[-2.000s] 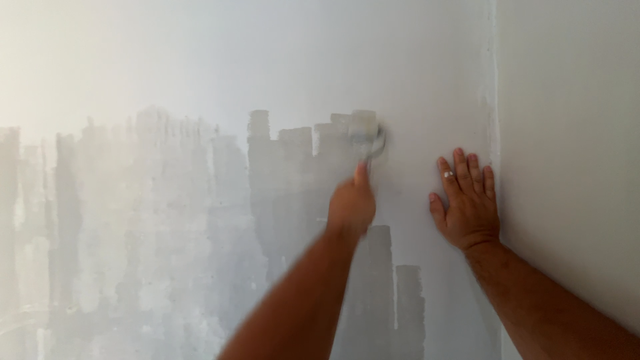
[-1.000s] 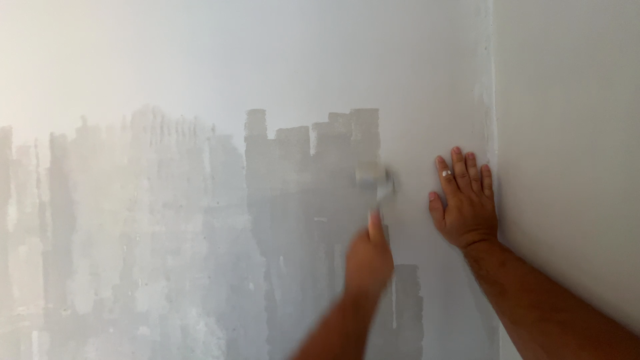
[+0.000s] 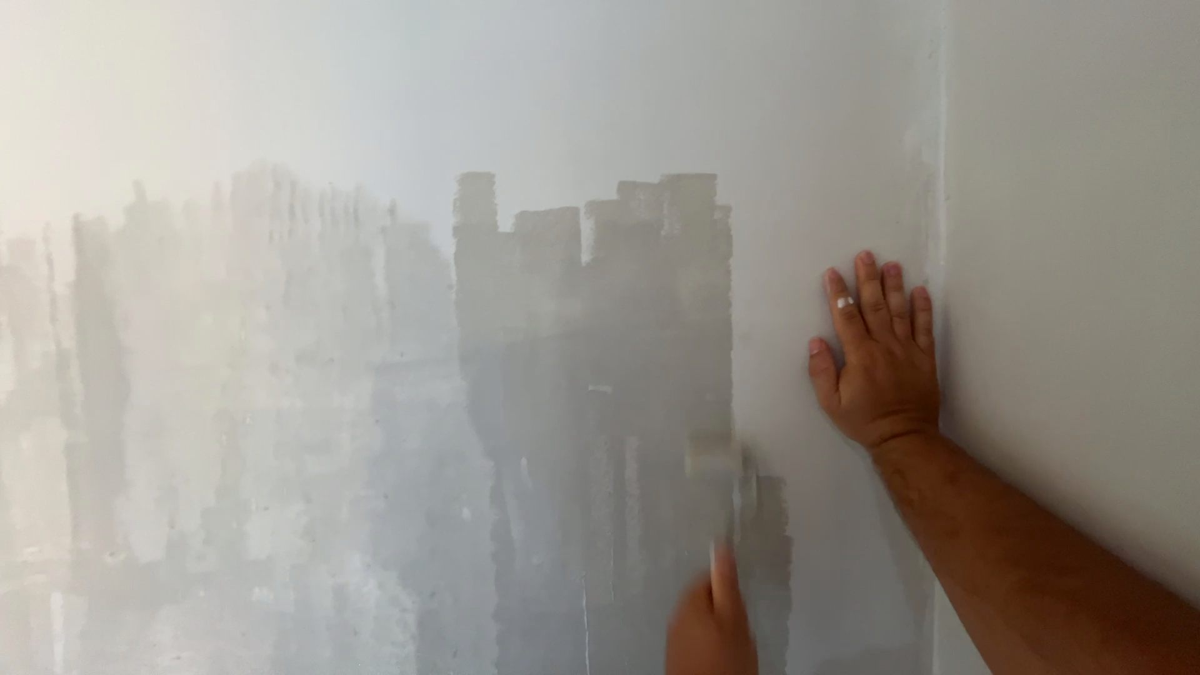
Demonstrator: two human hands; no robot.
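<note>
My left hand [image 3: 712, 619], blurred at the bottom of the view, is closed round the handle of a small paint roller. The roller's pale sleeve [image 3: 714, 457] rests on the grey, wet-looking painted area [image 3: 647, 309] of the wall, close to its right edge. My right hand [image 3: 881, 366] lies flat on the lighter wall beside the corner, fingers apart and pointing up, with nothing in it. A small white band or spot shows on its index finger. Part of the roller's wire frame is blurred.
A vertical inside corner [image 3: 940, 216] runs just right of my right hand, where a second, plain wall [image 3: 1078, 281] begins. To the left, the wall has patchy lighter grey coating [image 3: 253, 375] with streaks and an uneven top edge. Above it the wall is pale [image 3: 562, 84].
My left hand has moved down the wall with the roller, from near the top edge of the grey area to much lower. My right hand has stayed at the same place on the wall.
</note>
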